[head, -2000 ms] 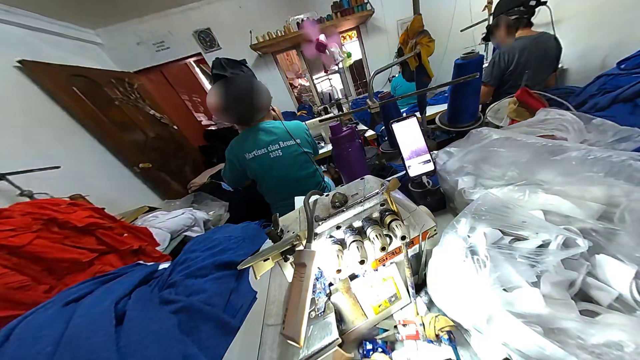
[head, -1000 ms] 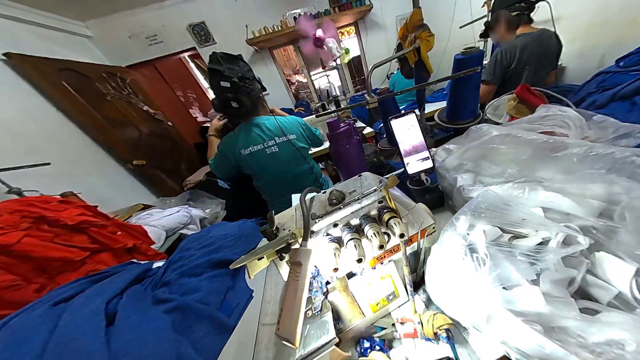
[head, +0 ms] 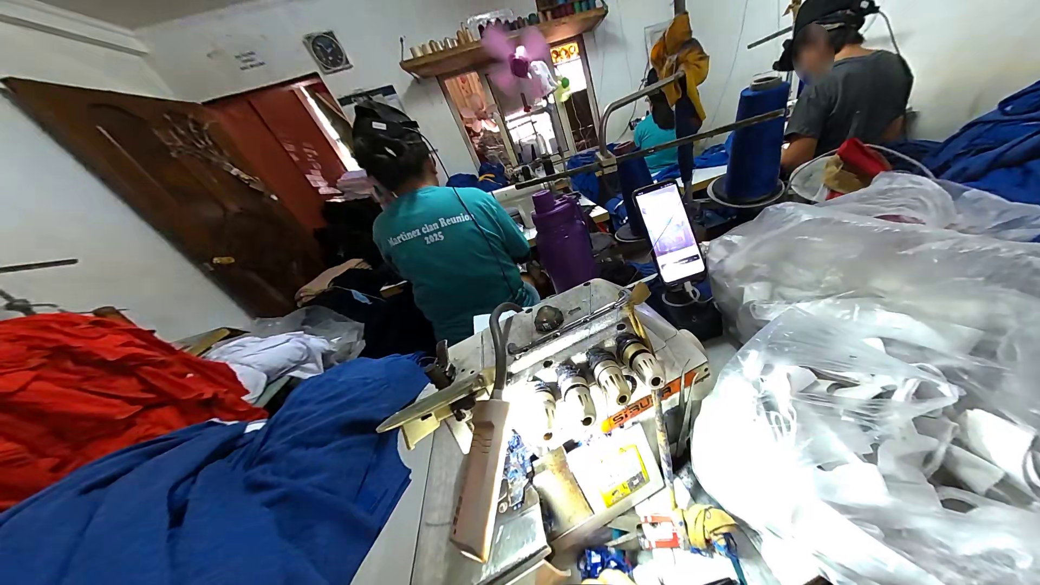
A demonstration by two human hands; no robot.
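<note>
Neither my left hand nor my right hand shows in the head view, so what they hold or touch is hidden. In the middle stands an overlock-type sewing machine (head: 569, 325) with a row of tension dials (head: 605, 375). A lamp (head: 481, 479) on a bent neck hangs before it, lighting the front. Blue fabric (head: 219, 479) is heaped left of the machine, beside red fabric (head: 114, 390). At the machine's lower front lie a yellow cloth bit (head: 705, 524) and dark blue scraps (head: 603, 562).
A lit phone (head: 669, 231) stands behind the machine, near a purple bottle (head: 564, 244) and a blue thread cone (head: 754, 138). Clear plastic bags of white pieces (head: 886, 422) fill the right. A person in a teal shirt (head: 447, 244) sits ahead; another in grey (head: 853, 93) is farther right.
The person in the teal shirt has turned the head away and sits more upright than two seconds ago. The view has shifted slightly.
</note>
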